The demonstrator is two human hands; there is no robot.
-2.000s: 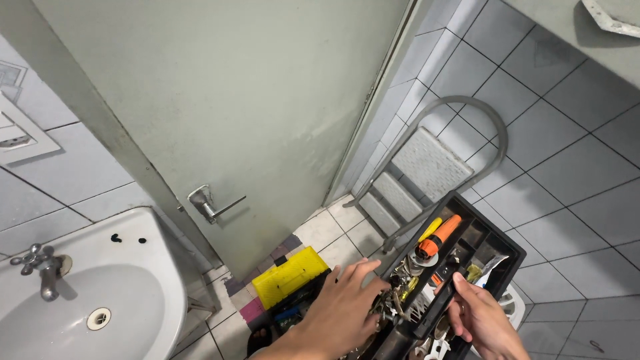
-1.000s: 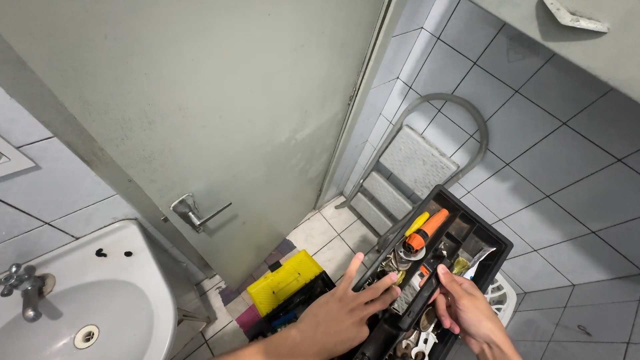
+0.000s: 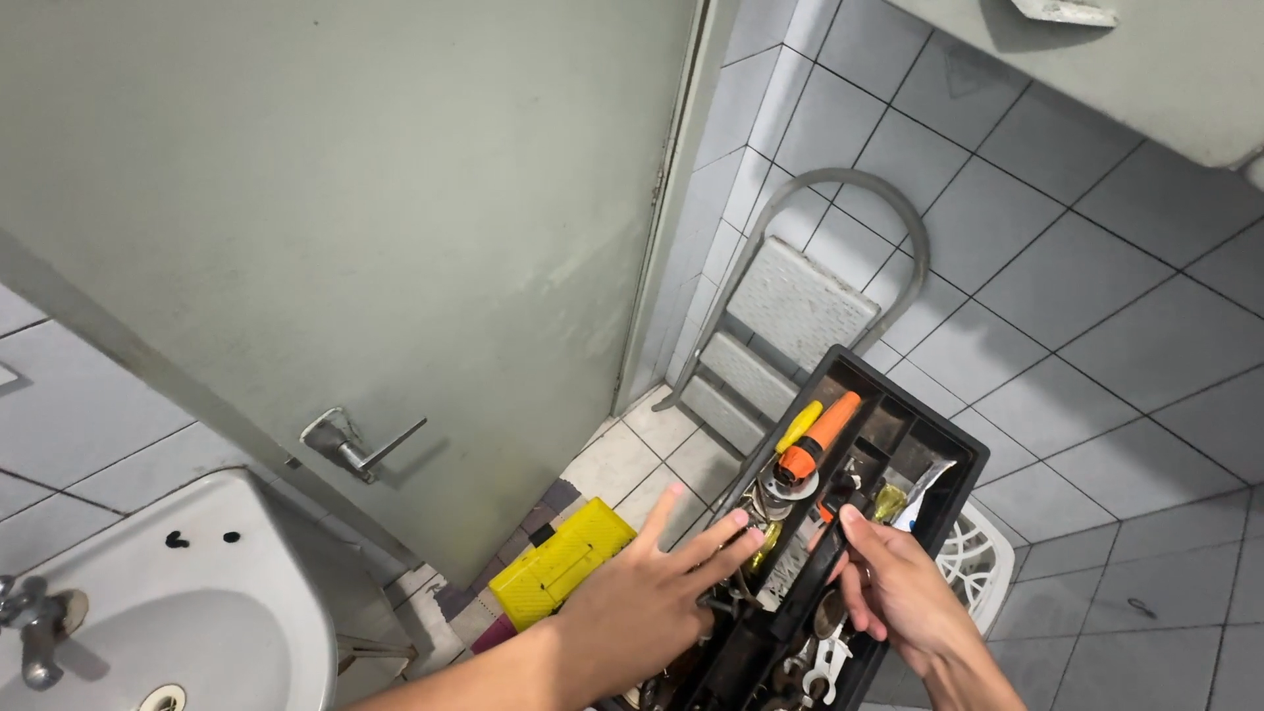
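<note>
A black plastic tool tray (image 3: 973, 444) with compartments stands at a slant at the lower right. My right hand (image 3: 904, 588) grips its central handle, thumb on top. Over the tray's left side my left hand (image 3: 657, 602) is spread, its fingertips at the small metal parts; no object shows in its grasp. An orange-handled tool (image 3: 825, 430) and a yellow-handled tool (image 3: 798, 427) lie in the upper left compartment. Wrenches (image 3: 825, 671) lie in the lower right one. A yellow-green packet (image 3: 889, 502) rests near a white tube (image 3: 928, 486).
The yellow lid of a toolbox (image 3: 563, 563) is beyond my left hand, low down. A grey step stool (image 3: 805, 296) leans by the tiled wall. A white plastic basket or stool (image 3: 999, 563) is under the tray. A door (image 3: 395, 197) and a washbasin (image 3: 286, 592) are at left.
My left hand's fingers have spread apart over the tray since two seconds ago. My right hand stays at the tray's central handle.
</note>
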